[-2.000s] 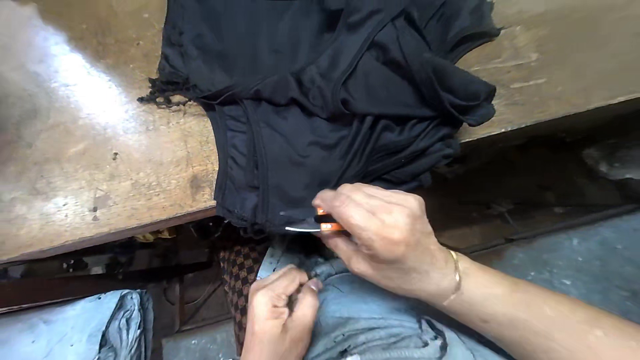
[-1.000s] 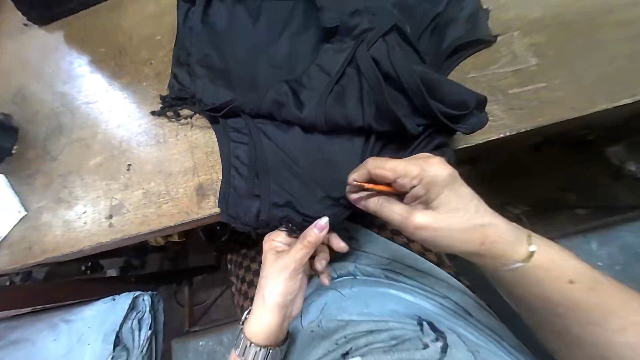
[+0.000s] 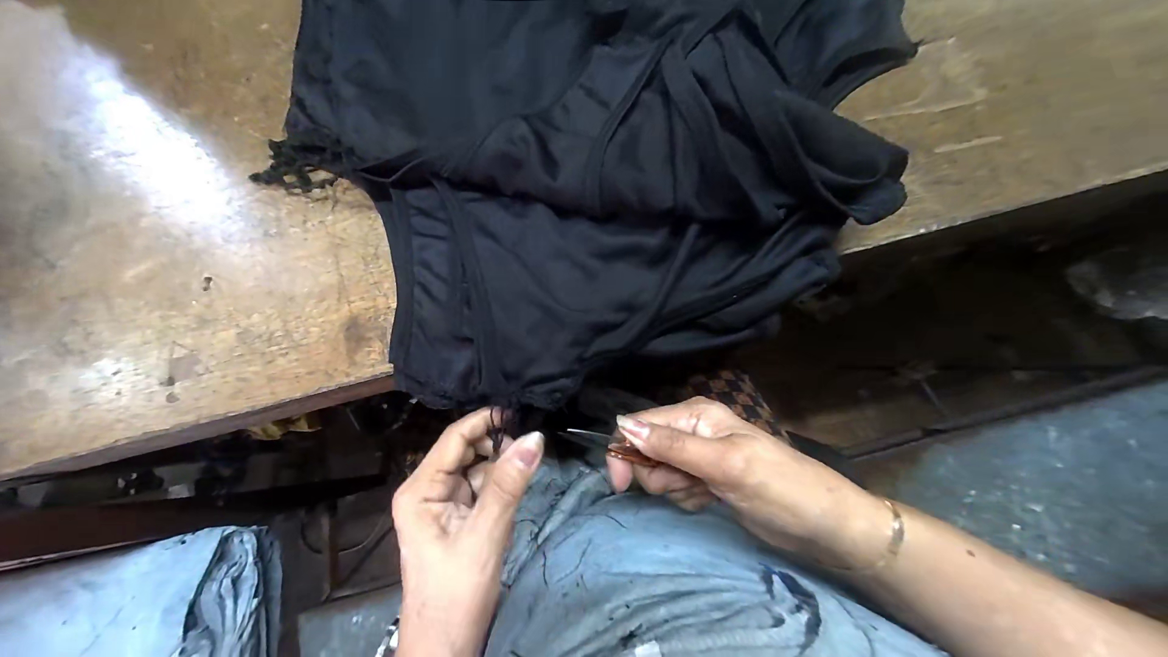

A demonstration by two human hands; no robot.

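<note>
A black fabric garment (image 3: 566,274) lies bunched on the wooden table, its lower edge hanging over the front. Dark threads (image 3: 497,429) trail from that edge, and my left hand (image 3: 465,511) pinches them between thumb and fingers. My right hand (image 3: 703,456), just to the right, grips a small cutting tool with an orange handle (image 3: 634,452). Its thin metal blade (image 3: 589,436) points left toward the threads without plainly touching them. The fingers cover much of the tool, so its exact kind cannot be told.
The worn wooden table (image 3: 210,301) ends in a front edge just above my hands. Grey-blue cloth (image 3: 657,566) covers my lap, with loose threads on it. Another folded grey-blue cloth (image 3: 109,593) lies at the lower left. Dark framework (image 3: 931,365) shows beneath the table.
Two seconds ago the blade was against the garment's lower edge; now it is below that edge. My left hand has moved up to the threads since then.
</note>
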